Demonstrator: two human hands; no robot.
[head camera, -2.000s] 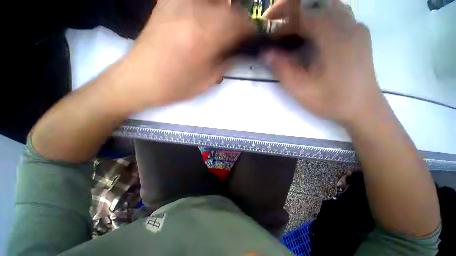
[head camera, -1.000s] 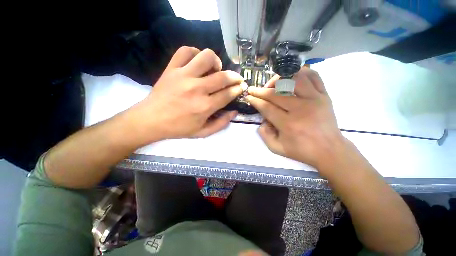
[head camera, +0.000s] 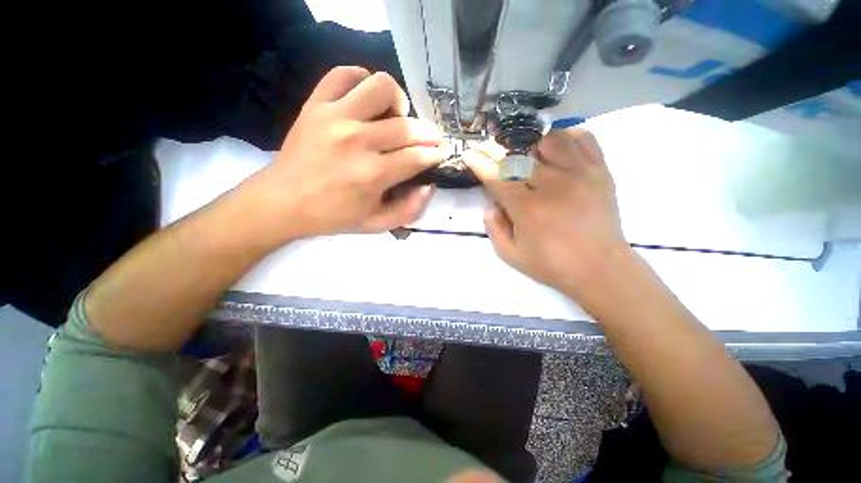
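Note:
A large black garment (head camera: 236, 94) lies as a dark heap left of the sewing machine (head camera: 585, 71). Its narrow black end (head camera: 455, 176) sits between my hands under the machine head. My left hand (head camera: 354, 160) pinches the cloth just left of the presser foot (head camera: 460, 148), fingertips close to it. My right hand (head camera: 557, 208) holds the cloth from the right, its index fingertip beside the foot. The round dark and grey knob (head camera: 517, 141) covers part of my right fingers. The needle point is too small to tell.
A ruler strip (head camera: 425, 325) runs along the white table's front edge. A thin dark seam line crosses the tabletop (head camera: 717, 283). Checked cloth (head camera: 217, 406) lies at the lower left, below the table, and black cloth (head camera: 793, 415) at the lower right. A grey tension dial (head camera: 627, 33) is on the machine head.
The hands were blurred and higher in view two seconds ago, and the machine head has since come into view. Since one second ago both hands stay at the foot, with the view slightly shifted.

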